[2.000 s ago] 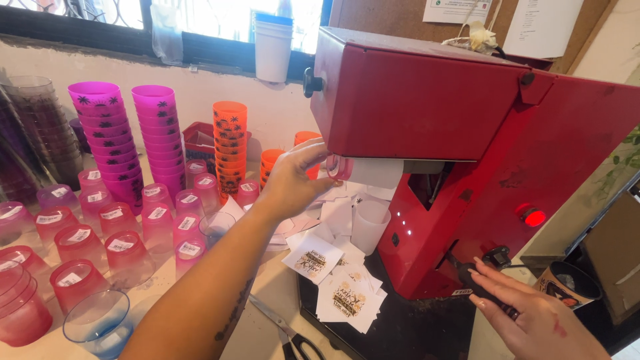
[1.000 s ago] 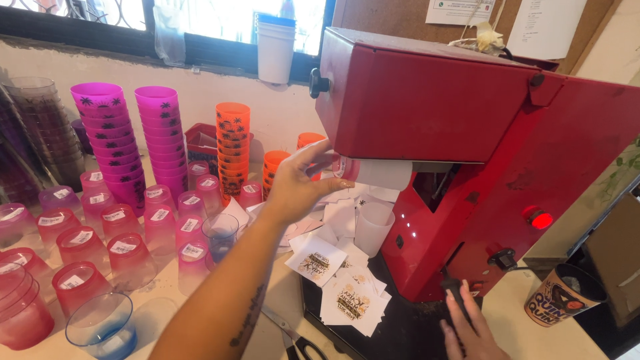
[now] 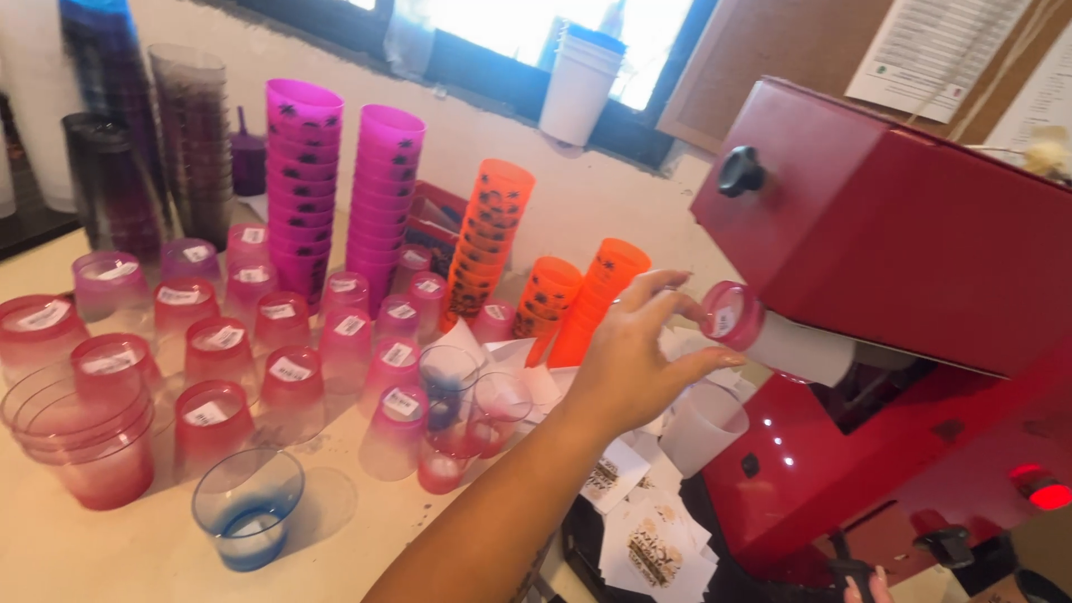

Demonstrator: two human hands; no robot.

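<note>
A red press machine [image 3: 871, 226] stands at the right, with a pink-based plastic cup [image 3: 732, 315] lying sideways under its upper housing and a white sheet or sleeve around the cup's body. My left hand [image 3: 645, 352] is beside the cup's base, thumb and fingers apart; a fingertip is close to the base, and whether it touches is unclear. At the bottom right edge only the fingertips of my right hand [image 3: 869, 586] show, on a black lever handle [image 3: 850, 569] of the machine. Printed paper squares [image 3: 657, 548] lie below my left forearm.
Upturned pink and red cups [image 3: 213, 419] with labels cover the table. Behind them rise stacks of magenta cups [image 3: 303, 184] and orange cups [image 3: 494, 226]. A blue-tinted cup [image 3: 249, 511] stands in front. A frosted cup [image 3: 703, 427] stands near the machine.
The view has swung left and tilted. My left hand's thumb and fingers have spread beside the cup's base. My right hand is now mostly out of view at the bottom.
</note>
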